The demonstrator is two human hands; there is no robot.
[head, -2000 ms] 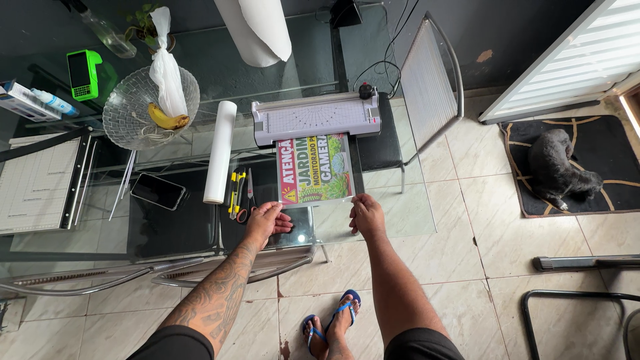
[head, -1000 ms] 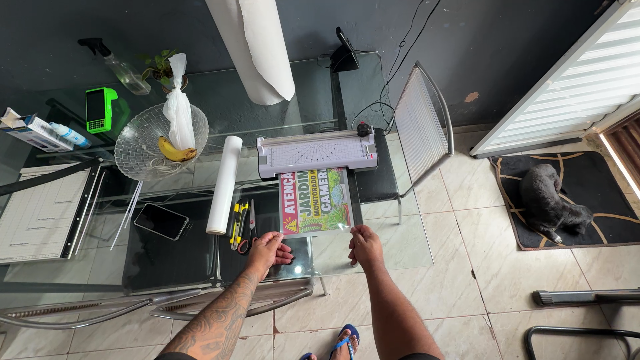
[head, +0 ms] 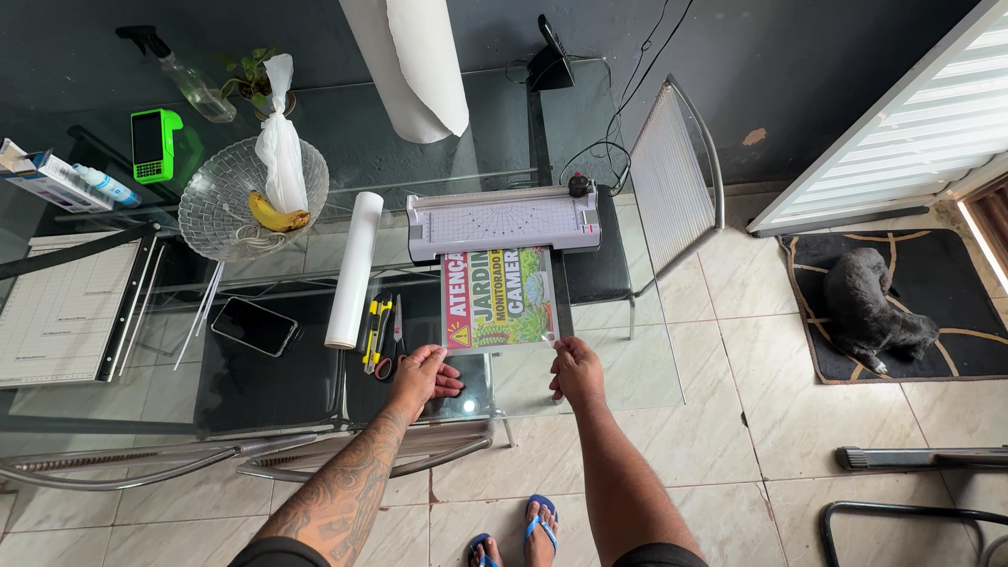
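Note:
A colourful printed sign in a clear film (head: pixel 500 303) lies partly inside the front slot of a white laminator with a ruled top (head: pixel 504 222). My left hand (head: pixel 428 378) pinches the near left corner of the film between thumb and fingers. At the near right corner, my right hand (head: pixel 577 370) pinches the film in the same way. Just left of the sign are scissors with dark and red handles (head: pixel 398 335) and yellow utility knives (head: pixel 376 335). A white roll (head: pixel 354 272) stretches beside them on the glass table.
On the glass table (head: pixel 622 378) are a phone (head: pixel 254 325), a glass bowl (head: pixel 213 205) with a banana (head: pixel 276 214), a paper trimmer (head: pixel 71 307), a green card terminal (head: pixel 155 146) and a large paper roll (head: pixel 413 71). Chairs (head: pixel 681 165) surround it; a dog (head: pixel 870 307) lies on a mat.
Less of the sign shows in front of the laminator than two seconds ago; it has moved further into the slot. Both hands still pinch its near corners.

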